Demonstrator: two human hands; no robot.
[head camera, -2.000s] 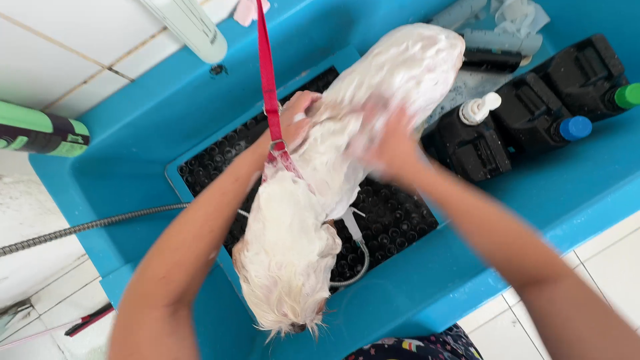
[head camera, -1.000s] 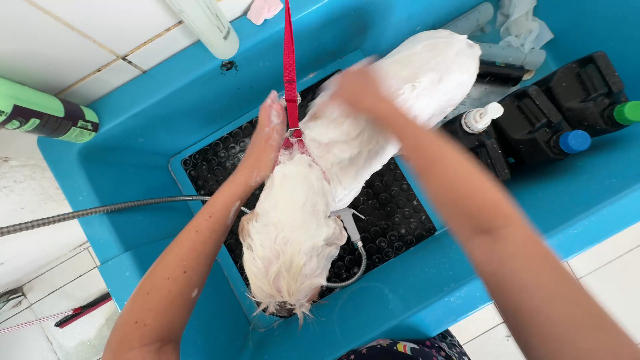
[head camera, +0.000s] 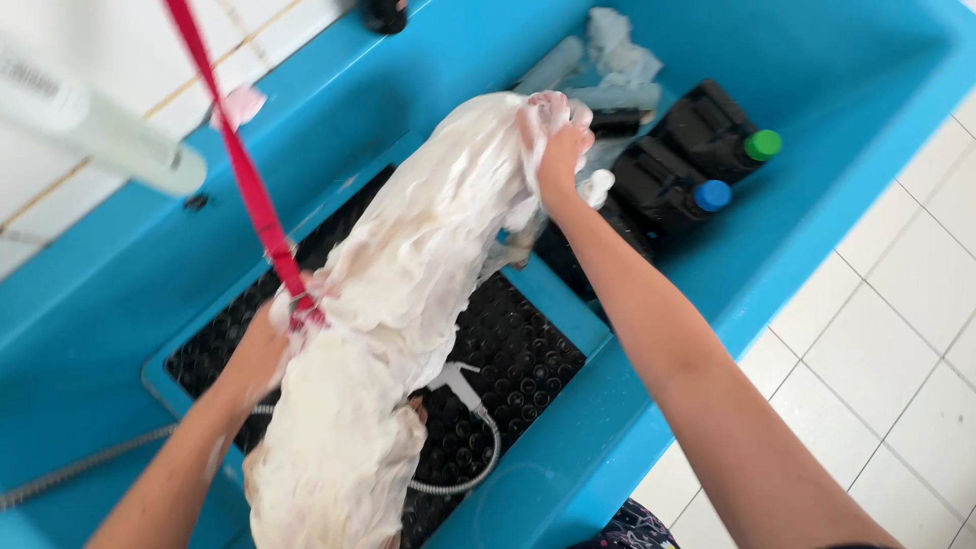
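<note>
A white dog covered in lather stands on a black rubber mat in a blue tub, its head toward the bottom of the view. A red leash runs down to its neck. My left hand rests against the dog's neck and shoulder beside the leash's clip, its fingers partly hidden by foam. My right hand, foamy, lies curled on the dog's rump. A white spray head with a metal hose lies on the mat beside the dog.
Black jugs with a green cap and a blue cap and a white pump top stand right of the dog. Plastic bottles and a crumpled wipe lie behind. A pale bottle is at upper left, by the tub rim.
My right hand has moved back along the dog to its rump. My left hand is still near the neck. The view has shifted and come closer.
</note>
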